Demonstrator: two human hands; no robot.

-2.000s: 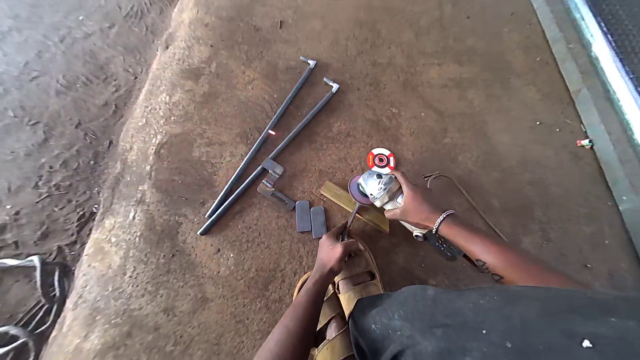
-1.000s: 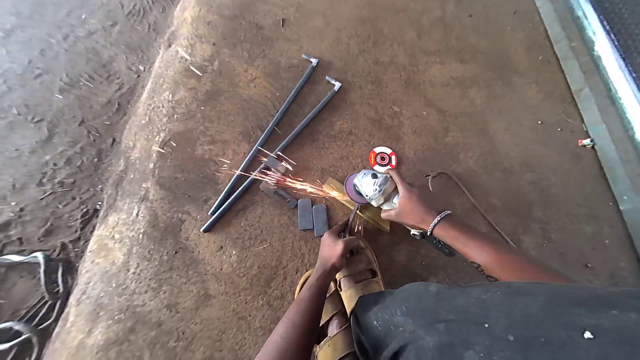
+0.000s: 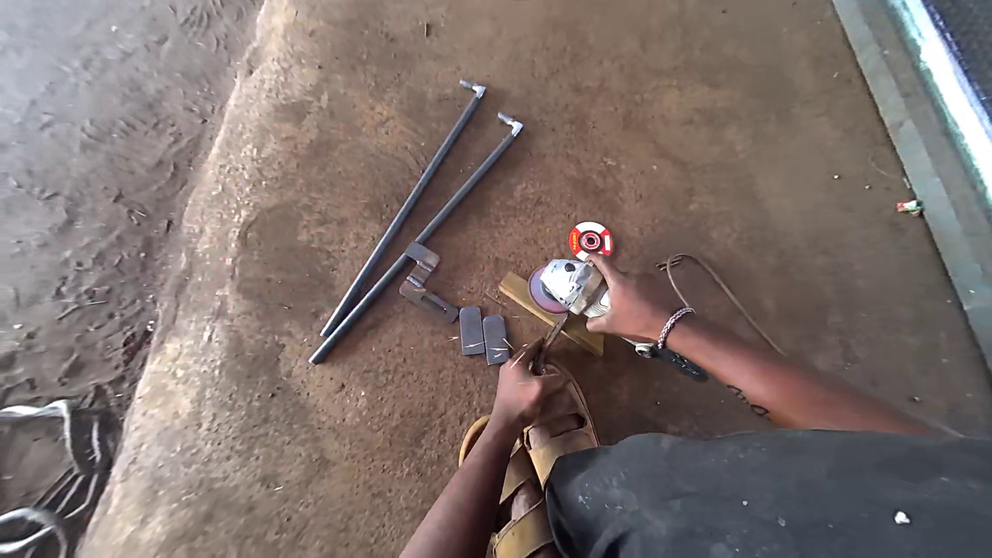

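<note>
My right hand (image 3: 632, 298) grips an angle grinder (image 3: 572, 285) by its body, with the grinding disc (image 3: 547, 291) at its left end. In my left hand (image 3: 528, 391) is a small metal piece (image 3: 553, 333), its far end at the lower edge of the disc. Beneath both lies a strip of wood (image 3: 519, 294) on the ground. A red and white disc (image 3: 590, 241) lies just above the grinder head. Two dark metal plates (image 3: 472, 331) rest side by side left of my left hand.
Two long metal rods (image 3: 434, 167) with bent ends lie up and left. An angled metal bracket (image 3: 428, 298) sits by them. A thin cord (image 3: 721, 287) curves on the right. My sandalled feet (image 3: 562, 442) are below. Pale cables (image 3: 58, 434) lie at lower left.
Two seconds ago no sparks showed; one second ago a stream of sparks flew left from the disc. Now only a few short streaks show near the plates. Both hands keep their places.
</note>
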